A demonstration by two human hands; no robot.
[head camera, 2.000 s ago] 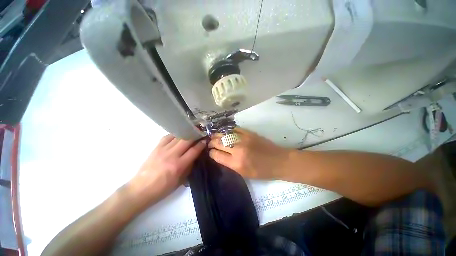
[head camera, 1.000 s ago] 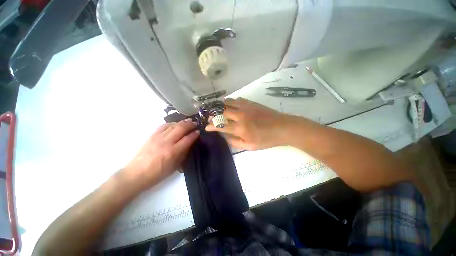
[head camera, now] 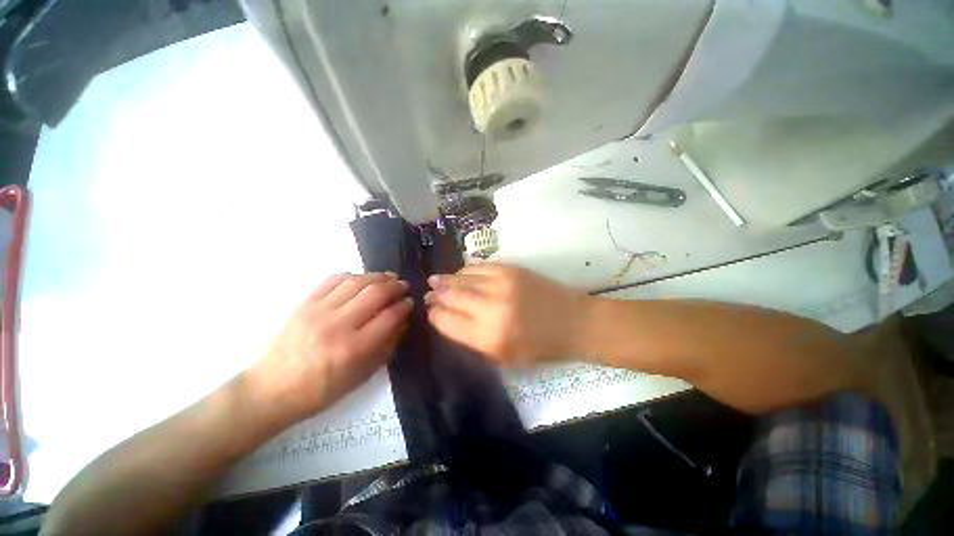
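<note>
A dark fabric strip [head camera: 427, 369] runs from under the presser foot [head camera: 437, 225] down over the table's front edge to the lap. My left hand [head camera: 350, 333] lies on its left side, fingertips pressing it flat. My right hand [head camera: 513, 314] lies on its right side, fingertips close to my left ones, slightly blurred. Both hands are just below the foot. The off-white sewing machine head [head camera: 418, 94] fills the top, with a ribbed cream dial [head camera: 504, 96] on its face. A small ribbed cream knob [head camera: 480, 242] sits right of the foot. The needle tip is too small to make out.
Grey thread snips [head camera: 632, 193], a white stick [head camera: 708, 185] and loose thread ends [head camera: 634, 258] lie right of the head. A printed ruler band [head camera: 330, 427] runs along the front edge. A red basket rim [head camera: 10, 335] is at far left. Tape-like pale material [head camera: 895, 262] is at far right.
The far end of the dark strip now shows beyond the foot, to its left. Both hands are lower, away from the foot, and more of the strip shows between fingertips and foot. The camera view has shifted.
</note>
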